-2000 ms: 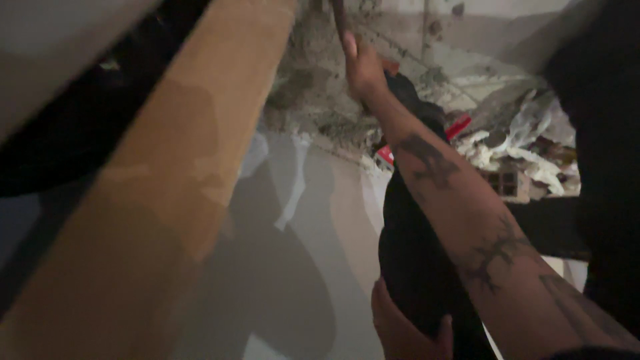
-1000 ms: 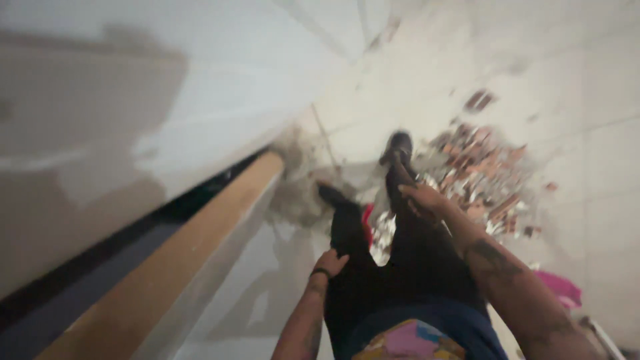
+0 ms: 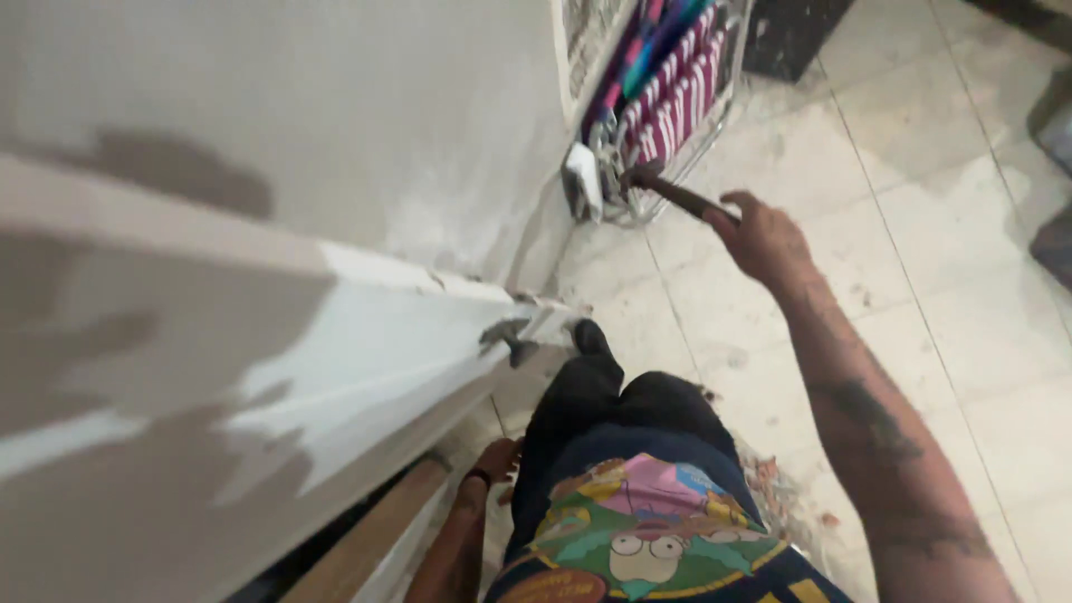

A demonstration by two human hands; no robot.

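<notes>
My right hand grips the handle of a hammer, held out over the floor at the upper right. The hammer's head overlaps the near end of a metal folding frame with striped fabric, which leans by the wall; whether they touch I cannot tell. Down beside my dark trousers hangs my left hand, its fingers partly curled near my thigh and partly hidden, with no tool visible in it. A broken patch shows low on the white wall.
A wooden board runs along the lower left, beside a dark gap. Rubble lies on the tiled floor to my right. At the top stands a dark box; dark objects sit at the right edge.
The view has swung a lot. My right hand, earlier low near my legs with the tool, is now stretched out ahead to the right. The fabric-covered frame has come into view.
</notes>
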